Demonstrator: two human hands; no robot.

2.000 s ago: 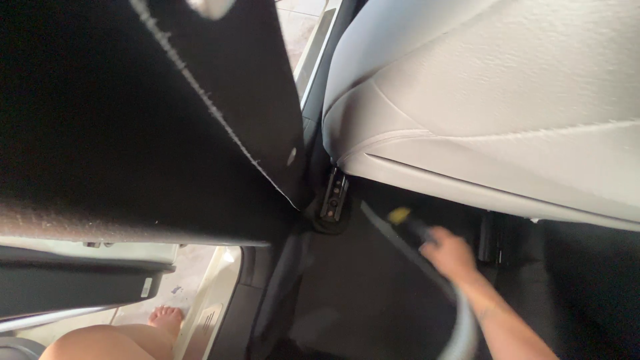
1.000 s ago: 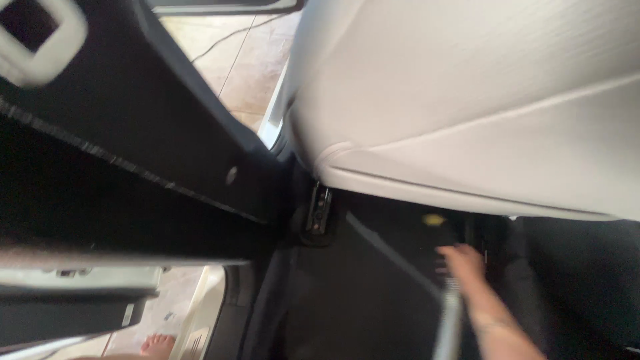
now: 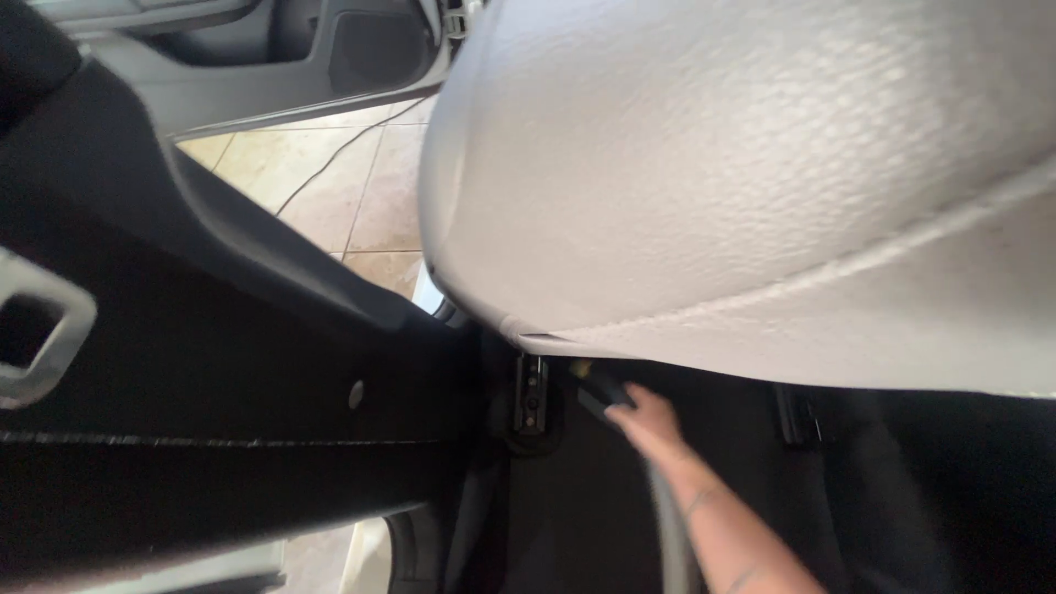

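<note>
My right hand (image 3: 648,412) is closed around a dark vacuum nozzle (image 3: 606,392), low in the footwell behind a light leather car seat (image 3: 701,206). The nozzle has a yellowish part (image 3: 581,368) at its far end, close under the seat's lower edge. A grey hose (image 3: 672,528) runs down beneath my forearm to the bottom of the view. Just left of the nozzle is a metal seat rail end (image 3: 531,400) on the dark floor carpet (image 3: 577,511). My left hand is not in view.
A dark door pillar trim (image 3: 247,330) with a light belt guide (image 3: 49,330) fills the left. A second seat rail (image 3: 792,417) stands right of my hand. Beyond the pillar are an open car door (image 3: 272,66), floor tiles (image 3: 379,190) and a thin black cable (image 3: 330,161).
My right hand and the nozzle have moved toward the seat's lower edge, nearer the left seat rail. The view has shifted, showing more of the open front door.
</note>
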